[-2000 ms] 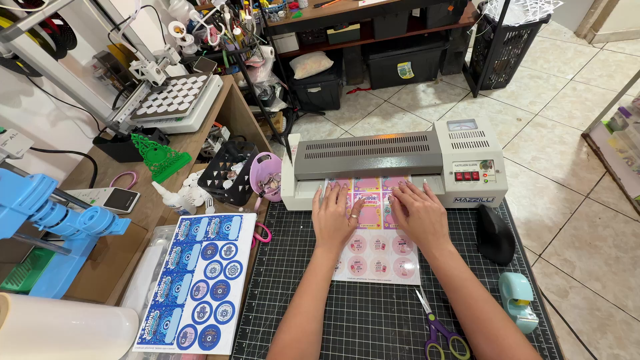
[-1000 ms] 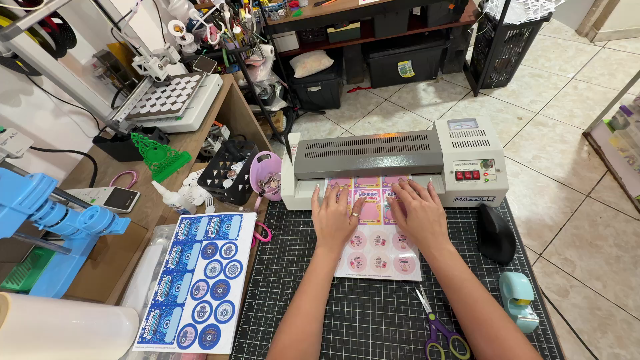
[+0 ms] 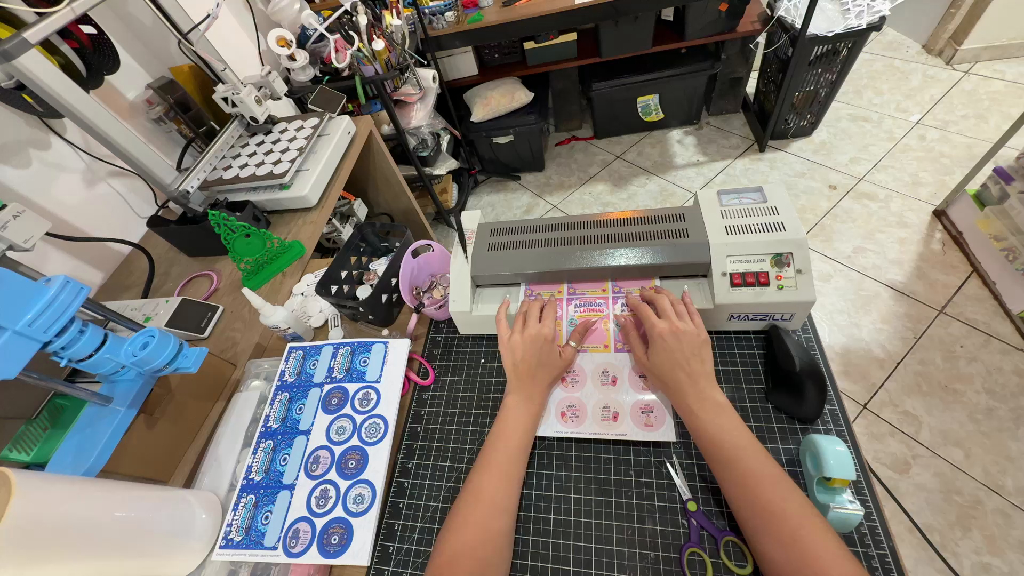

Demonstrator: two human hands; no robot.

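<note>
A laminating machine [image 3: 592,240] stands at the back of a black gridded cutting mat [image 3: 480,472]. A printed sheet with pink cards and round designs [image 3: 608,400] lies partly inside its front slot. My left hand [image 3: 536,344] rests flat on the sheet's left side, fingers spread toward the slot. On the right side, my right hand [image 3: 668,340] lies flat in the same way. Neither hand grips the sheet. Scissors with purple and green handles [image 3: 700,520] lie on the mat by my right forearm.
Left of the mat lies a blue printed sheet [image 3: 320,448]. A black computer mouse [image 3: 794,374] and a mint tape dispenser [image 3: 830,480] sit at the right edge. A lilac bucket [image 3: 428,272] and black basket [image 3: 364,272] stand beside the laminator's left end.
The pink sheet has gone a little farther into the laminator. Both hands stay on it, in nearly the same place.
</note>
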